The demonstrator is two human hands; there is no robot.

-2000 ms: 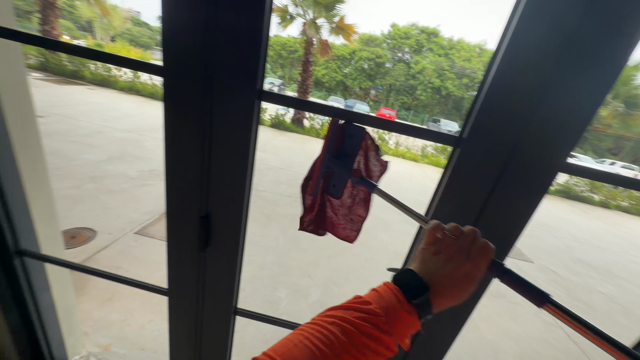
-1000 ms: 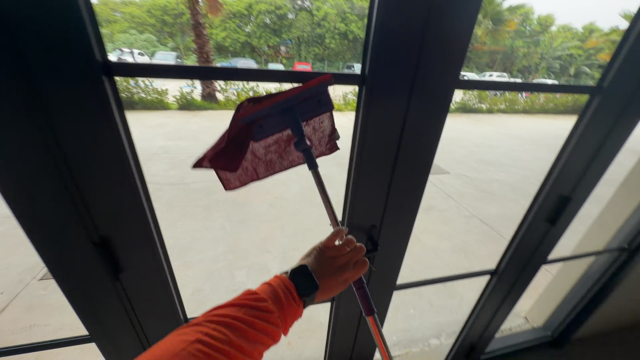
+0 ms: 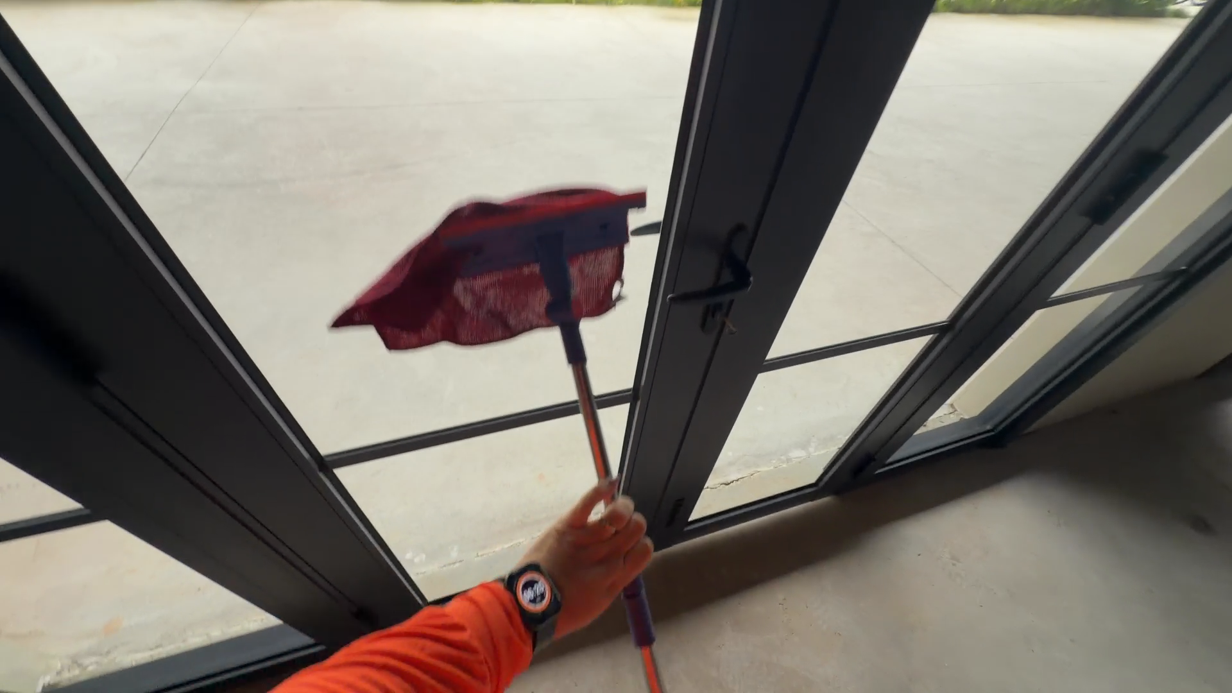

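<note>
My left hand [image 3: 592, 558], below an orange sleeve and a wristwatch, is closed around the slim metal and orange pole [image 3: 592, 423] of a window squeegee. The pole's lower end leaves the view at the bottom. Its dark purple head [image 3: 539, 241], edged with a red strip, is tilted in front of a glass door pane [image 3: 462, 125]. A dark red mesh cloth [image 3: 414, 298] is draped over the head and hangs down to the left. Whether the cloth touches the glass, I cannot tell. My right hand is out of view.
Black door frames [image 3: 770, 192] divide the glass, with a lever handle [image 3: 717, 279] right of the squeegee head. Thin crossbars [image 3: 481, 433] span the panes. Concrete floor [image 3: 914, 577] lies at lower right, a pale wall [image 3: 1136, 356] at the far right. Outside is concrete paving.
The view has swung down, showing the floor and door handle. The squeegee head with its cloth has moved down the glass, from near the upper crossbar. My left hand has stayed on the pole.
</note>
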